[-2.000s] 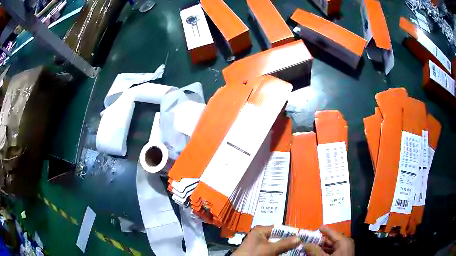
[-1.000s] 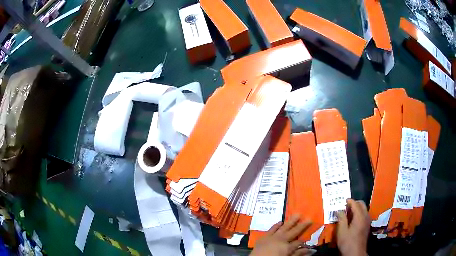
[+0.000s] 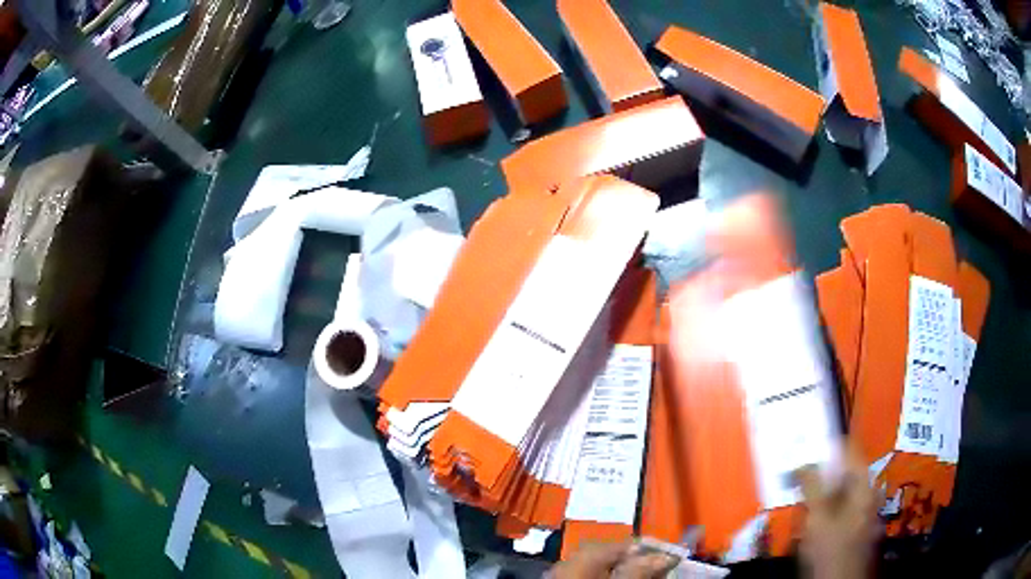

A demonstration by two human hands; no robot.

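Observation:
A flat orange-and-white carton (image 3: pixel 780 379), blurred by motion, lies tilted over other flat cartons near the bottom centre-right. My right hand (image 3: pixel 839 520), also blurred, is at its lower right end and appears to grip it. My left hand (image 3: pixel 594 559) is cut off by the bottom edge, with a small white label strip (image 3: pixel 673 556) at its fingertips. A thick fanned stack of flat cartons (image 3: pixel 531 339) lies to the left. A pile of labelled cartons (image 3: pixel 929 362) lies to the right, partly behind the moving carton.
A label roll (image 3: pixel 346 353) and curled white liner (image 3: pixel 258 288) lie left of the fanned stack. Erected cartons (image 3: pixel 509 57) stand along the far side. A metal post (image 3: pixel 124 96) and a large brown carton (image 3: pixel 45 271) are at the left.
The carton under my hands has shifted and now tilts, showing a plainer white panel. My right hand has moved right and slightly down. My left hand has moved down-left, off the cartons.

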